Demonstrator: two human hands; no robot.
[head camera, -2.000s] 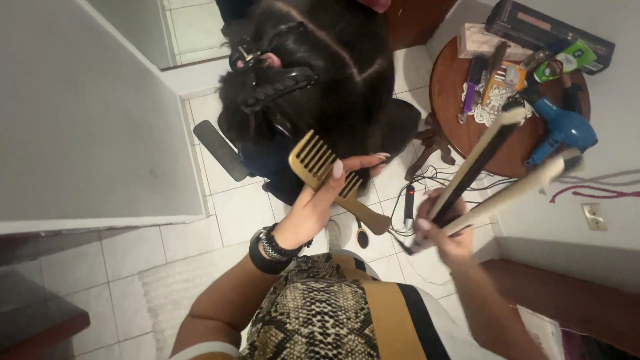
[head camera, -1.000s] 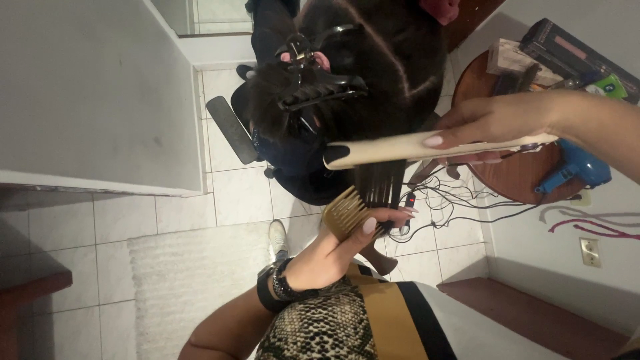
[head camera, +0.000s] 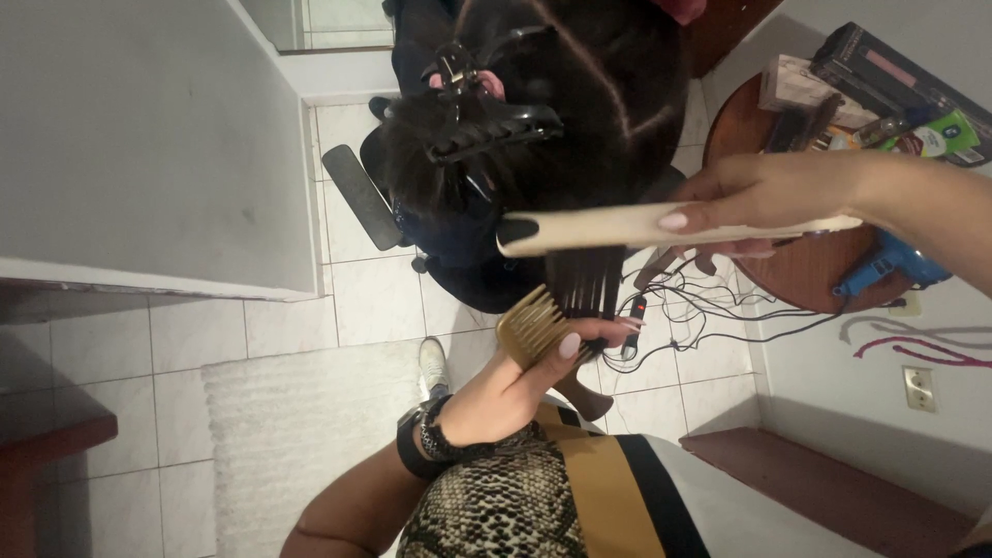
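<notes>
My left hand (head camera: 504, 387) holds a gold-coloured wide-tooth comb (head camera: 531, 329) and the lower end of a straight section of dark hair (head camera: 585, 279) between its fingers. My right hand (head camera: 763, 198) grips a cream-coloured hair straightener (head camera: 597, 225), its plates closed across that section above my left hand. The hair belongs to a seated person, whose head (head camera: 589, 85) is seen from above with a parting line. A black claw clip (head camera: 504, 132) gathers other hair on the left of the head. The comb's handle (head camera: 585, 395) shows below my left hand.
A round wooden table (head camera: 744, 124) at the right bears boxes, a green tube (head camera: 942, 136) and a blue hair dryer (head camera: 891, 263). Cables (head camera: 697, 310) and a power strip (head camera: 637, 318) lie on the tiled floor. A chair armrest (head camera: 360, 198) sticks out left; a pale rug (head camera: 310, 442) lies lower left.
Two seconds ago the straightener was open at the right, off the hair. My right hand has brought it left onto the hair section, where it has closed; my left hand now holds the section's lower end.
</notes>
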